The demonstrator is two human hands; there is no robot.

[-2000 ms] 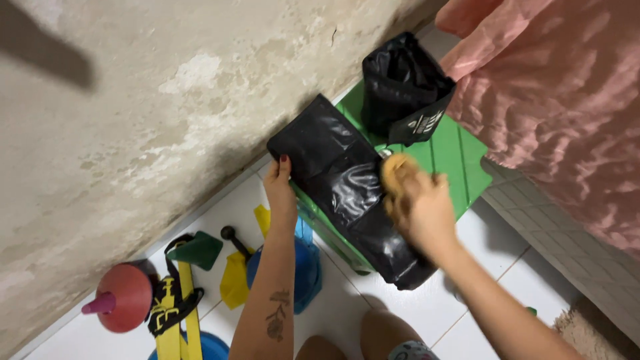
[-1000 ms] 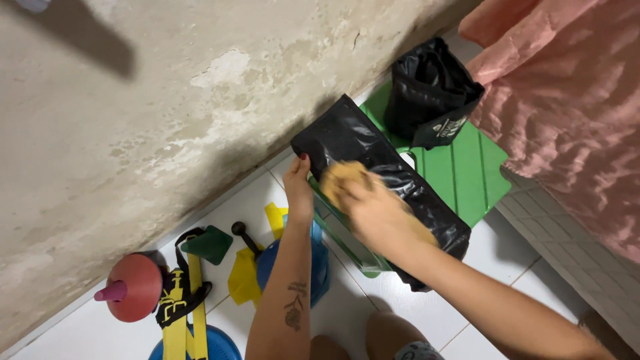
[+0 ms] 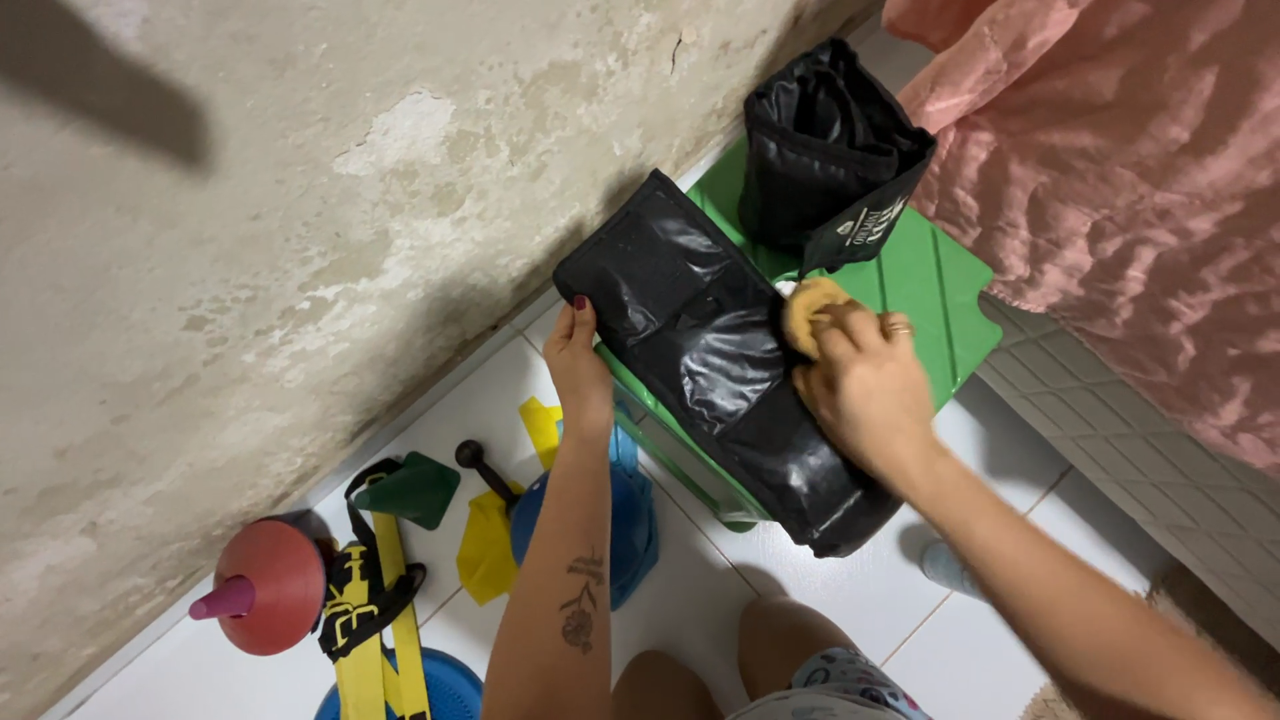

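Observation:
A shiny black fabric piece with pockets (image 3: 730,370) lies across the green plastic lid (image 3: 925,290) of a bin. My left hand (image 3: 582,365) holds its upper left corner, thumb on top. My right hand (image 3: 865,385) grips a tan sponge or cloth pad (image 3: 812,312) at the far long edge of the black piece. Behind the pad, a black fabric bag (image 3: 825,150) with writing on it stands open on the green lid. The fingers under the corner are hidden.
A peeling wall (image 3: 330,200) runs along the left. Pink fabric (image 3: 1110,200) hangs at the right over a quilted bed base (image 3: 1080,370). On the tiled floor lie a red ball-like thing (image 3: 272,588), yellow straps (image 3: 405,600), a green cone (image 3: 415,490) and blue items (image 3: 630,520).
My right hand with the tan pad has moved from the left part of the black piece to its far right edge. My left hand stays at the corner.

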